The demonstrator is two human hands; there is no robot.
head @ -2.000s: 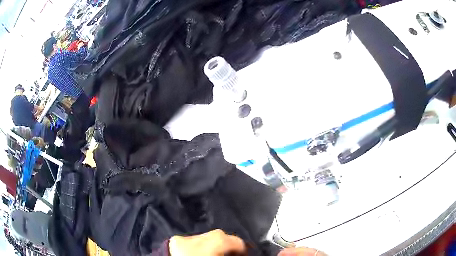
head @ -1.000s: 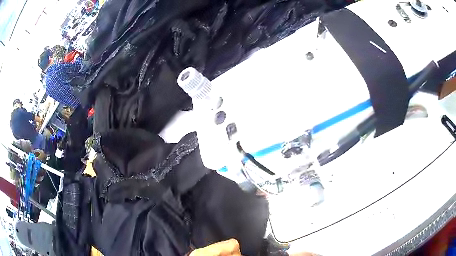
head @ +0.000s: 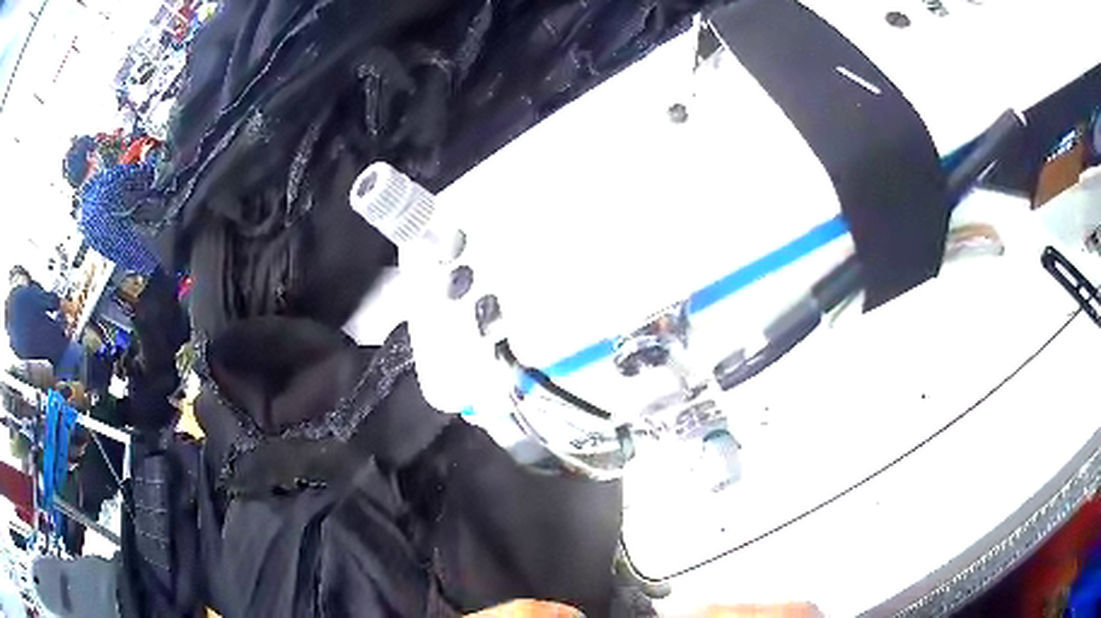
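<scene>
The black garment piece point(head: 507, 519) lies spread left of and below the machine head, with a fuzzy overlocked seam point(head: 326, 429) across it. The white sewing machine head point(head: 580, 229) has a blue stripe and a ribbed pale knob point(head: 392, 203) at its left end. My left hand point(head: 525, 610) is cut off by the bottom edge, at the garment's lower part. My right hand point(head: 755, 611) is also cut off at the bottom edge, right of the cloth. The fingertips of both hands are out of view, and the needle area is hidden behind the head.
A heap of black garments point(head: 290, 97) lies behind the machine. A black band point(head: 863, 157) wraps the machine arm. The white machine bed point(head: 845, 447) curves along the right. Dark checked cloth point(head: 151, 513) hangs at left. A person in a blue checked shirt point(head: 118, 223) and another person are further back.
The machine and cloth have shifted left in the picture as the view moved. Both hands have sunk lower, and less of them shows.
</scene>
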